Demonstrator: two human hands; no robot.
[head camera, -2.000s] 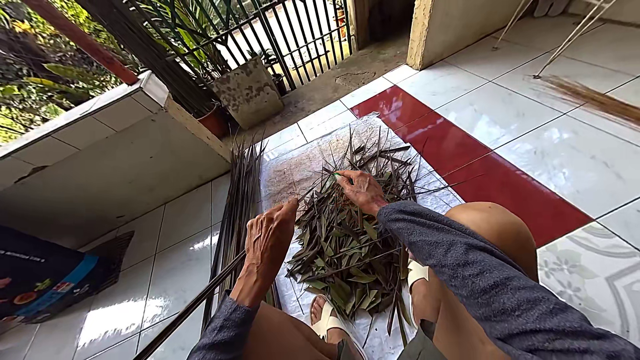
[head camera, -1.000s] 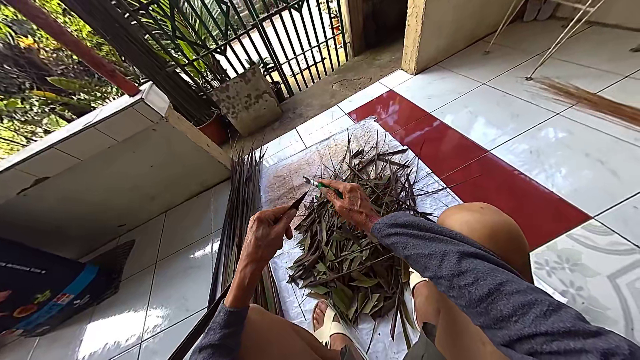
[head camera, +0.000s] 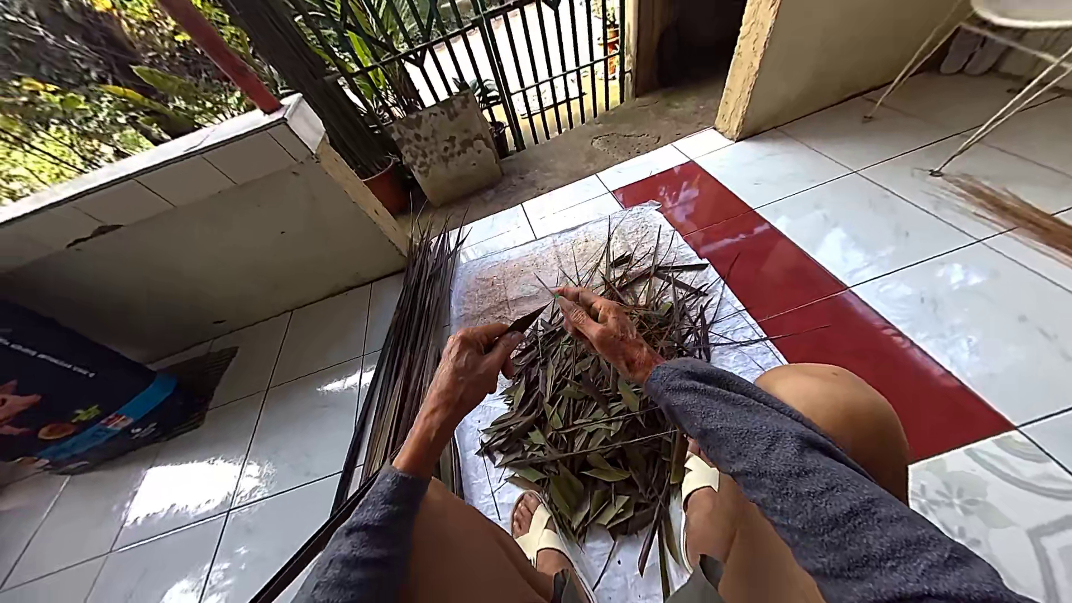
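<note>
My left hand (head camera: 473, 368) is closed on a long dark leaf strip (head camera: 529, 318), whose pointed tip sticks out toward my right hand; its length seems to trail back under my left forearm. My right hand (head camera: 607, 328) is just right of that tip, fingers bent round a small tool with a bit of green at the fingertips; most of it is hidden. Below both hands lies a heap of cut leaf pieces (head camera: 586, 452), green and dark brown, on a white sheet (head camera: 494, 280). A bundle of long dark leaf strips (head camera: 419, 327) lies along the sheet's left side.
My sandalled feet (head camera: 540, 528) flank the near end of the heap. A dark printed bag (head camera: 75, 394) stands at the left by a low wall (head camera: 218, 226). Beyond are a square planter (head camera: 448, 146) and a metal gate (head camera: 544, 75). Thin chair legs (head camera: 976, 109) and broom bristles (head camera: 1017, 209) are at the right.
Two seconds ago my right hand was over the heap, farther from my left; it has come beside the strip's tip. The tip now shows clearly beyond my left fingers.
</note>
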